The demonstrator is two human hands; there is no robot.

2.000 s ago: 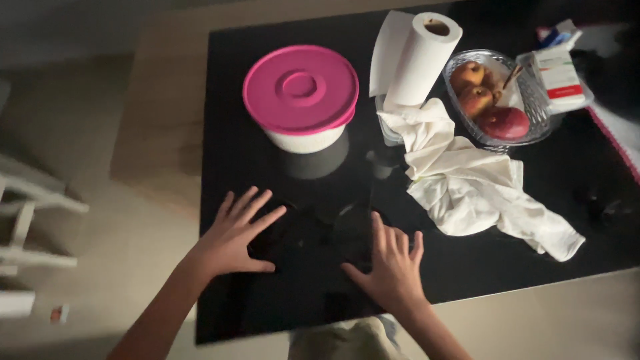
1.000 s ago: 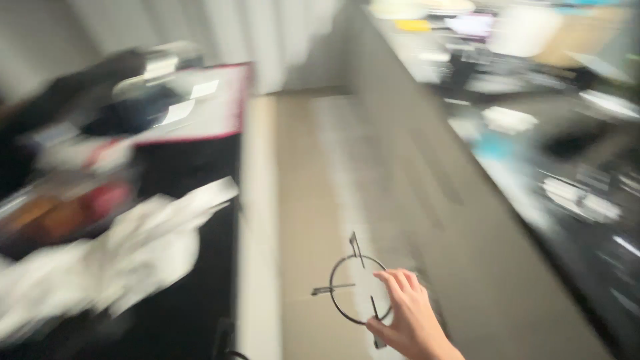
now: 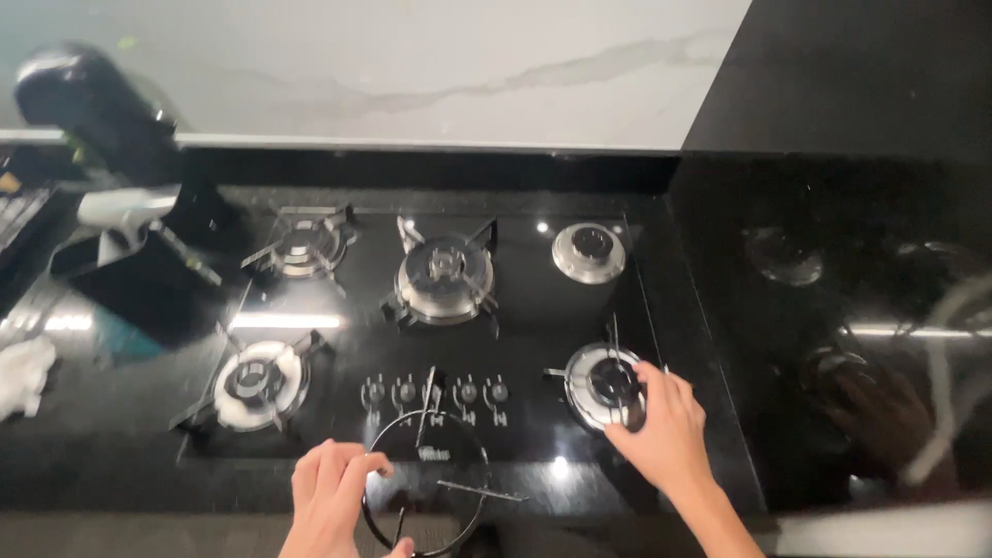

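My left hand (image 3: 333, 492) grips the left side of a round black metal pan support (image 3: 484, 491), a ring with prongs, over the front edge of a black glass gas hob (image 3: 527, 325). My right hand (image 3: 663, 426) is at the front right burner (image 3: 608, 387), thumb and fingers around the right side of the pan support there. Whether that support rests on the hob or is lifted cannot be told. The back right burner (image 3: 589, 253) has no support around it. The middle burner (image 3: 444, 279), back left burner (image 3: 306, 246) and front left burner (image 3: 260, 385) have supports.
Control knobs (image 3: 467, 391) stand in a row at the hob's front middle. A dark open container (image 3: 116, 287) with utensils stands to the left, near a white crumpled cloth (image 3: 22, 376). A marbled wall panel (image 3: 465, 70) rises behind. Black countertop (image 3: 721, 310) runs along the right.
The view has swung from a table with a towel and fruit to the hob. Both hands were bare on the tabletop two seconds ago; one second ago my right hand held a pan support.
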